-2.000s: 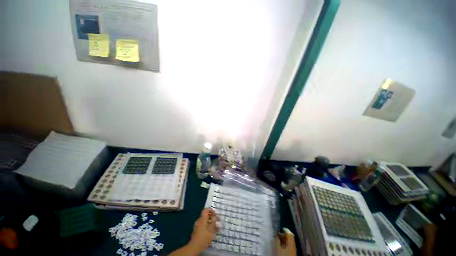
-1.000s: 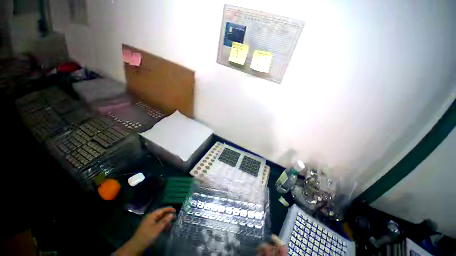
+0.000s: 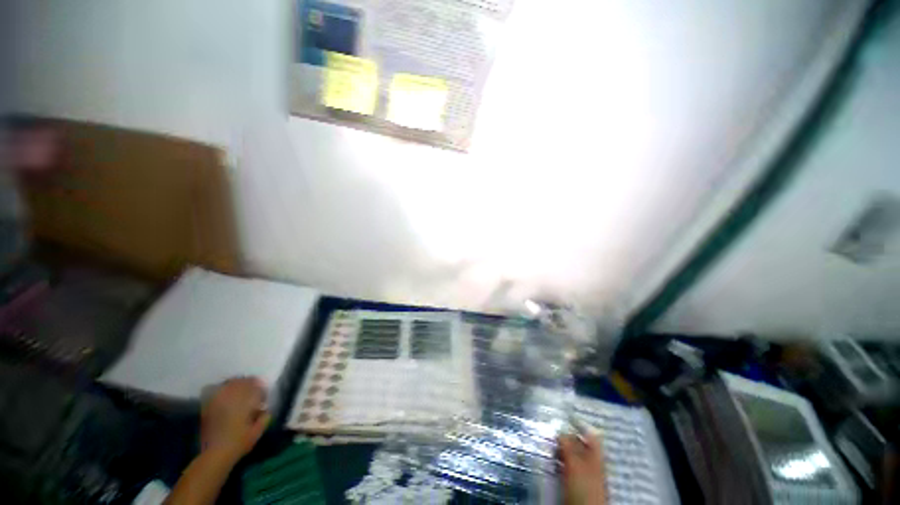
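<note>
A clear plastic tray (image 3: 484, 456), blurred and shiny, lies tilted over part of the loose white pieces (image 3: 380, 481). My right hand (image 3: 582, 466) is at its right edge with fingers closed on it. A component tray (image 3: 627, 449) with rows of small squares lies right of and partly behind my right hand. My left hand (image 3: 234, 414) is in front of the white stack (image 3: 222, 330), fingers curled; whether it holds anything is too blurred to tell. A ridged green block (image 3: 286, 478) is below it.
A perforated board stack (image 3: 321, 390) with two dark grid panels (image 3: 378, 338) stands behind the heap. A shiny clump (image 3: 562, 321) lies at the wall. Another board stack (image 3: 725, 444) is on the right; brown cardboard (image 3: 128, 202) stands at the left.
The view swung left, then partly back right. A clear tray came over the white pieces, left of the component tray. My left hand moved from beside the clear tray up to the white stack.
</note>
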